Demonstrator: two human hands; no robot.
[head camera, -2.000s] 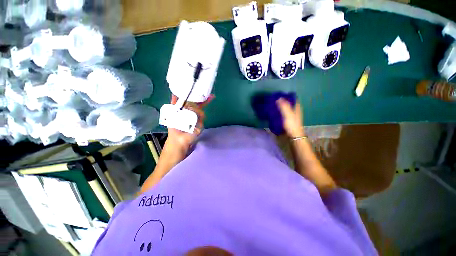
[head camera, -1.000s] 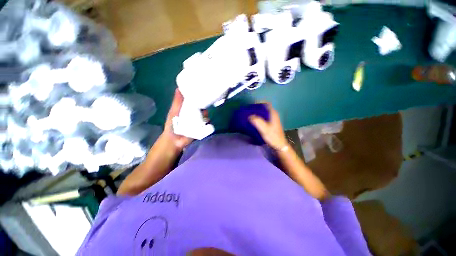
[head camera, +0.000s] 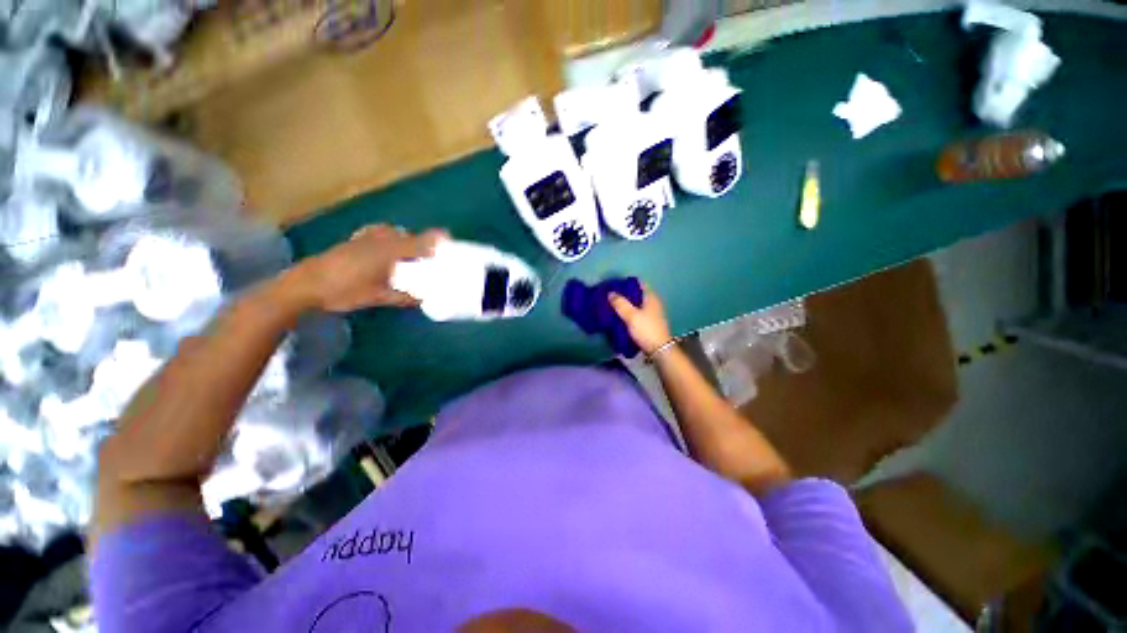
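Observation:
My left hand (head camera: 371, 266) is closed on the bracket end of a white dual-lens security camera (head camera: 457, 282). The camera lies sideways over the green mat, with its black lens panel and its round lens ring at the right end. Whether it touches the mat I cannot tell. My right hand (head camera: 643, 324) holds a crumpled dark purple cloth (head camera: 599, 307) at the bench's near edge, just right of the camera and apart from it. Three white cameras (head camera: 550, 198) stand side by side beyond my hands, lenses towards me.
Bagged cameras (head camera: 161, 284) fill the left side. Brown cardboard (head camera: 371, 99) lies along the far side. On the right of the green mat (head camera: 742, 260) are a white tissue (head camera: 868, 106), a small yellow tool (head camera: 810, 198), an orange-brown bottle (head camera: 989, 157) and a white object (head camera: 1013, 62).
The held camera has turned from its back view to show its lenses, and my left hand has moved up to its bracket end. My right hand still holds the cloth. The view has shifted.

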